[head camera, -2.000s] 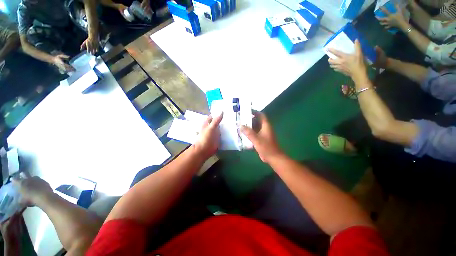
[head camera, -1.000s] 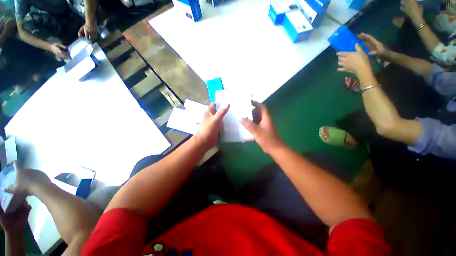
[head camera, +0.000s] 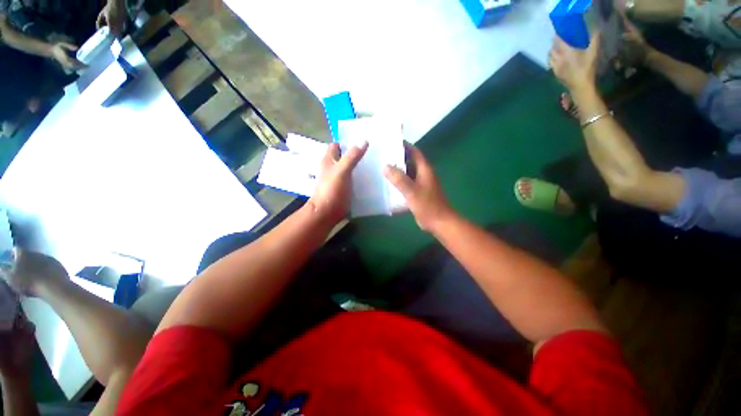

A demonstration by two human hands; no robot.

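Note:
A flat white card-like piece [head camera: 373, 166] is held upright between my two hands at the middle of the view; I cannot tell whether it is a carton face or an inner sheet. My left hand [head camera: 335, 180] grips its left edge with the thumb on top. My right hand [head camera: 418, 188] holds its right edge, fingers partly hidden behind it. A blue flap [head camera: 340, 114] shows at its upper left. An open white carton [head camera: 292, 165] with flaps lies just left of my left hand.
White board tables [head camera: 122, 175] stand at left and ahead [head camera: 390, 57], with a wooden pallet [head camera: 219, 106] and brown board [head camera: 260, 73] between. At right a person's hand holds a blue carton [head camera: 572, 24]. An open carton [head camera: 114, 276] lies at lower left. A green slipper [head camera: 538, 195] is on the floor.
The dark marks and clear strip seen on the held white piece two seconds ago no longer show; its face is now plain white. The view has shifted, and surroundings sit higher.

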